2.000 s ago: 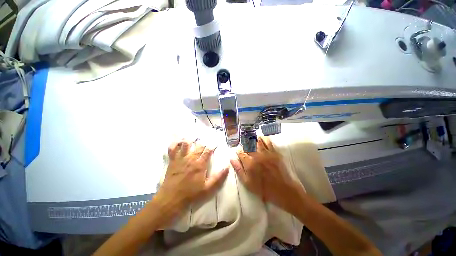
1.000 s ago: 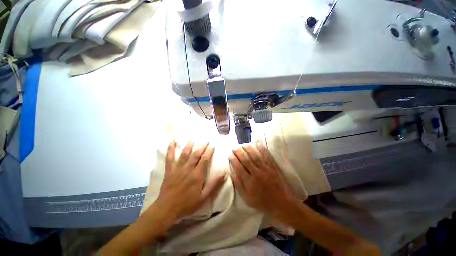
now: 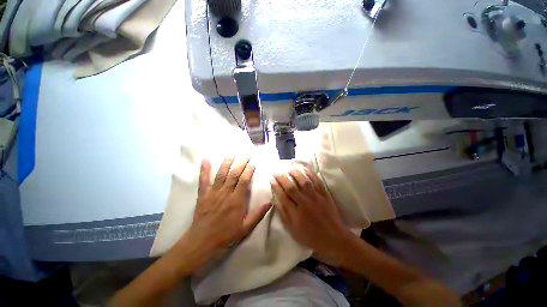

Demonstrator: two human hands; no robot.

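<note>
A cream-beige pleated garment piece (image 3: 354,174) lies under the needle area of the white JACK sewing machine (image 3: 288,54) and hangs over the table's front edge. My left hand (image 3: 225,201) lies flat on the cloth, left of and below the presser foot (image 3: 285,144), thumb pointing inward. My right hand (image 3: 309,210) presses on the cloth just below the foot, fingers bent, close to my left thumb. Pleat folds show right of my right hand. Glare washes out the cloth near the needle.
Layered grey-white and beige cut pieces (image 3: 90,30) lie at the upper left. Blue tape (image 3: 28,120) marks the table's left end. A printed ruler strip (image 3: 108,232) runs along the front edge. A flat black object (image 3: 390,128) lies under the machine arm, with small items (image 3: 474,144) farther right.
The cloth has spread out to the left of my left hand, and fewer pleat folds show between the hands. Both hands remain on the cloth. The whole view has shifted, with the machine appearing higher.
</note>
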